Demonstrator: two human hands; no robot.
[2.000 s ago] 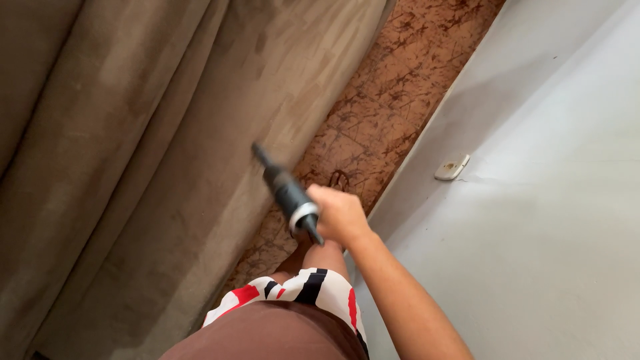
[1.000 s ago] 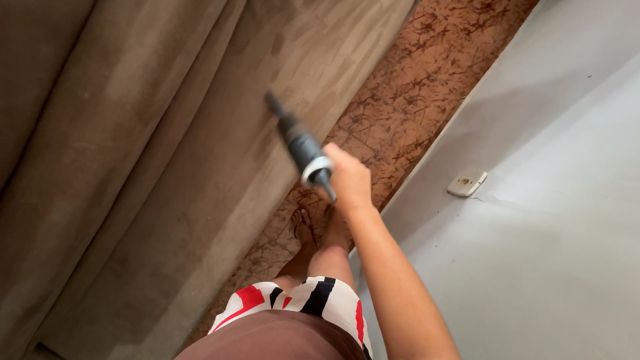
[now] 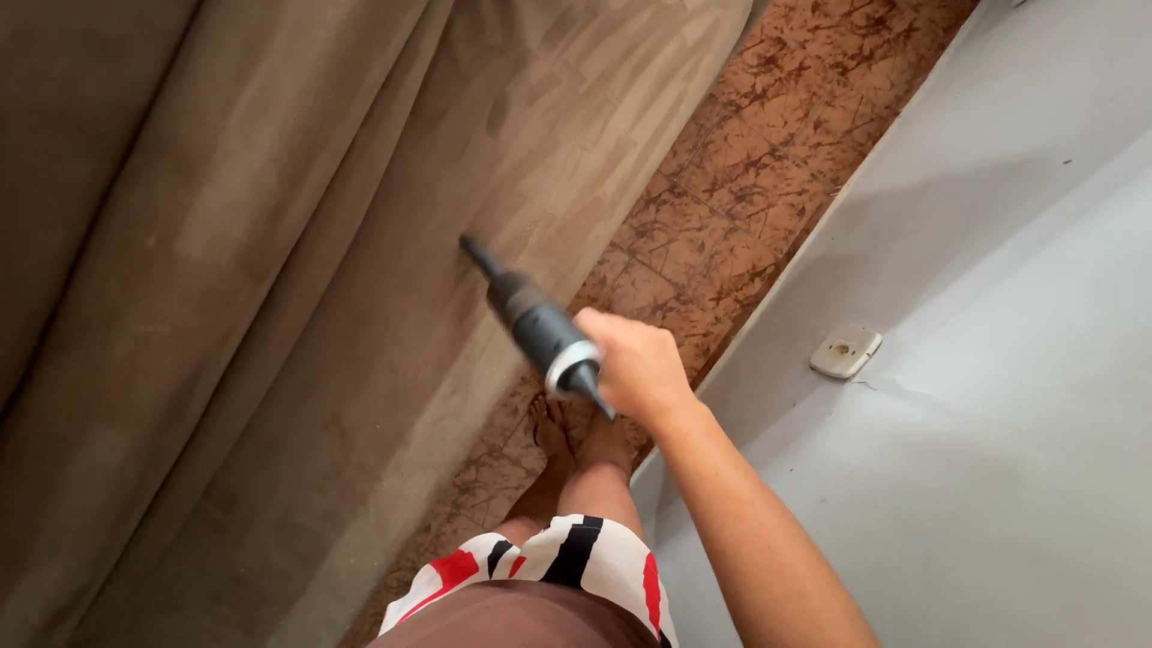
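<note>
My right hand (image 3: 637, 364) is closed around a dark handheld vacuum cleaner (image 3: 540, 328), which has a pale ring near its rear end. Its narrow nozzle points up and left, over the brown fabric side of a sofa (image 3: 360, 360); whether the tip touches the fabric cannot be told. Lighter and darker brushed streaks mark the cloth above and to the right of the nozzle. The grip itself is mostly hidden by the cleaner's body and my fingers. My left hand is out of view.
A narrow strip of reddish-brown tiled floor (image 3: 720, 198) runs between the sofa and a white wall (image 3: 972, 486). My feet stand on it, in the lower middle. A white wall socket (image 3: 846, 352) is on the wall, right of my hand.
The cleaner stays in my right hand throughout. My feet show more fully than two seconds ago, and the view has shifted slightly.
</note>
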